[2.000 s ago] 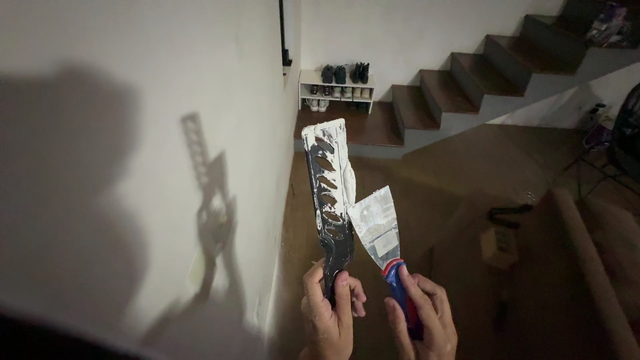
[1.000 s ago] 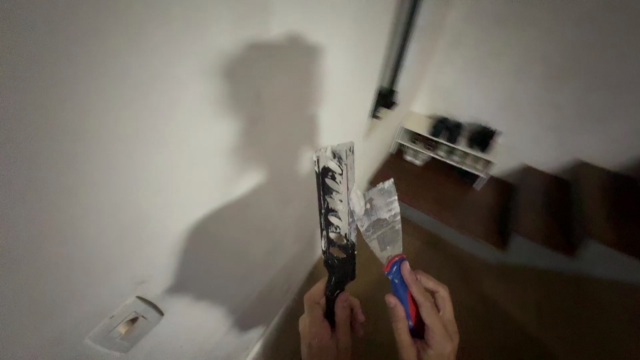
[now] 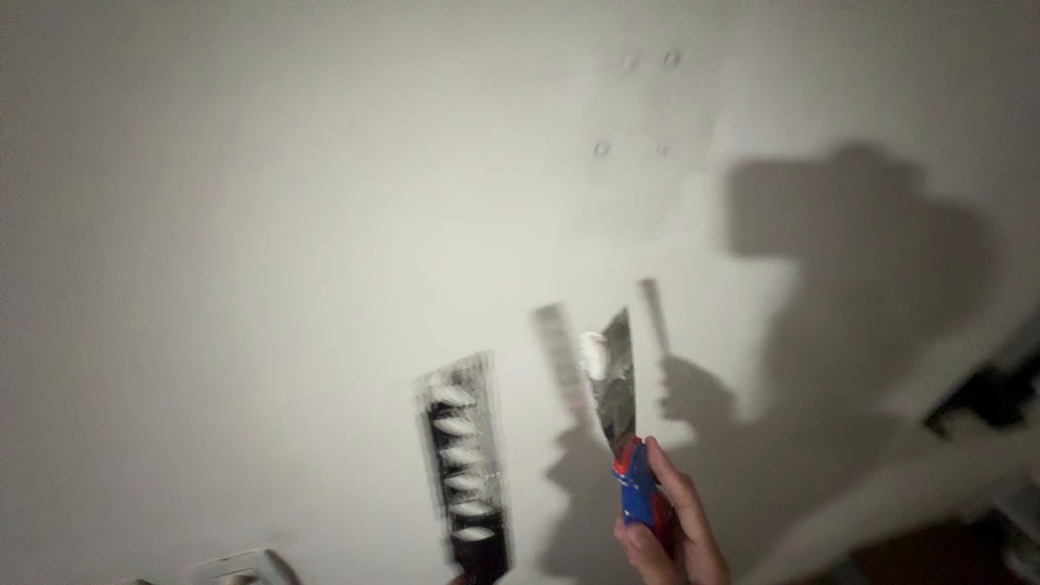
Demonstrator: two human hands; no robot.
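My right hand [image 3: 678, 528] grips the blue and red handle of a putty knife [image 3: 617, 382], blade up, with a lump of white filler on the blade's left edge. To its left a black slotted tool [image 3: 467, 471], smeared with white filler, stands upright and blurred by motion. Only a sliver of my left hand [image 3: 460, 580] shows at the bottom edge, under the black tool's handle. The two tools are apart. Behind them is a white wall [image 3: 325, 244] with several small ring-like marks [image 3: 601, 149] and a faint patch around them.
A white wall plate [image 3: 244, 566] is at the bottom left. Shadows of a head, hands and both tools fall on the wall. A dark object [image 3: 987, 390] and part of a dark brown surface [image 3: 910, 556] lie at the right, blurred.
The view has swung from the stairs and shoe rack to the wall. The putty knife and the black tool, close together before, are now farther apart. The lump of filler remains on the knife.
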